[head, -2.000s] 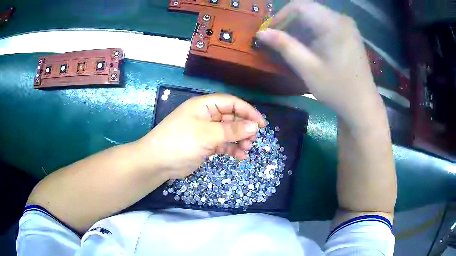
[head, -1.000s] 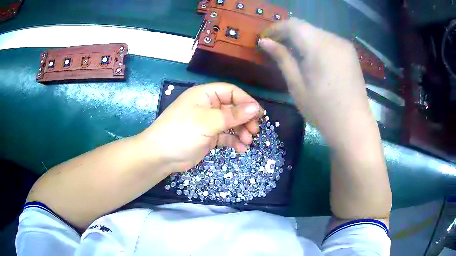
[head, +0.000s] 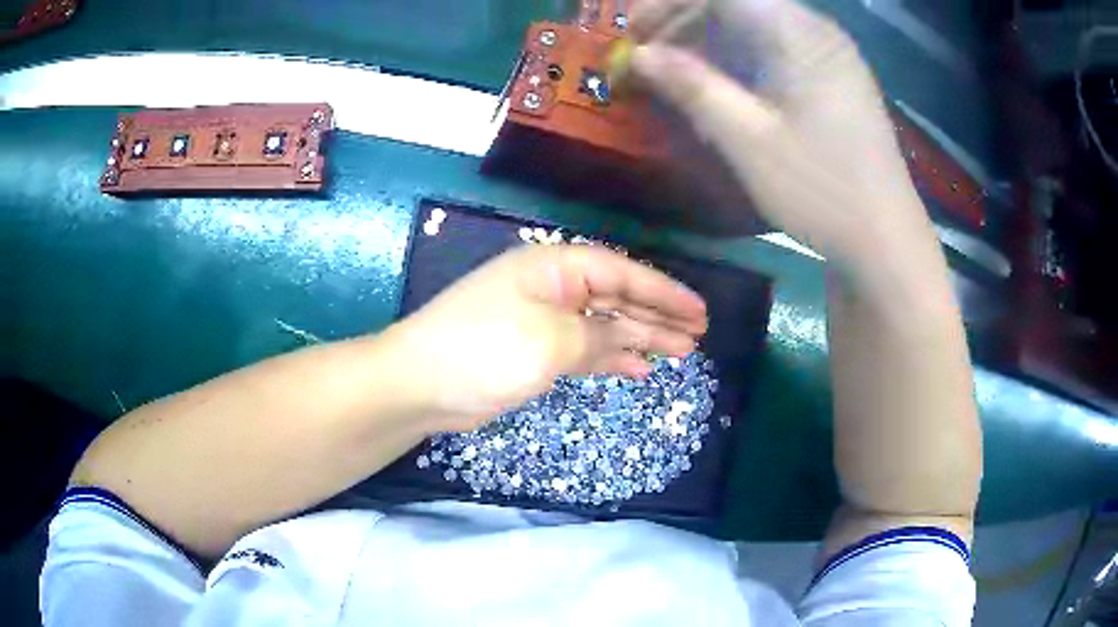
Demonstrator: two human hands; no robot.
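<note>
My left hand (head: 576, 306) is over the black tray (head: 748, 367), its fingers extended and its thumb away from the fingertips. A tiny glint shows between the fingers; I cannot tell if it is a disc. Below it is a heap of small silvery discs (head: 601, 441). My right hand (head: 736, 86), blurred, pinches a short yellow tool (head: 622, 56) over the stack of reddish-brown fixture plates (head: 576, 123). The tool's tip is not clear. A pocket with a bright centre (head: 595, 85) shows left of it. The hand hides the stack's right part.
A separate fixture plate (head: 221, 169) with four pockets lies at left on the green bench (head: 159, 270), below a white strip (head: 245, 86). A few loose discs (head: 433, 222) lie in the tray's upper left corner, others near its top edge. Dark equipment stands at far right.
My left hand has opened from its pinch, its fingers now stretched to the right. My right hand has moved to near the stack's leftmost visible pocket. Discs now show near the tray's top edge.
</note>
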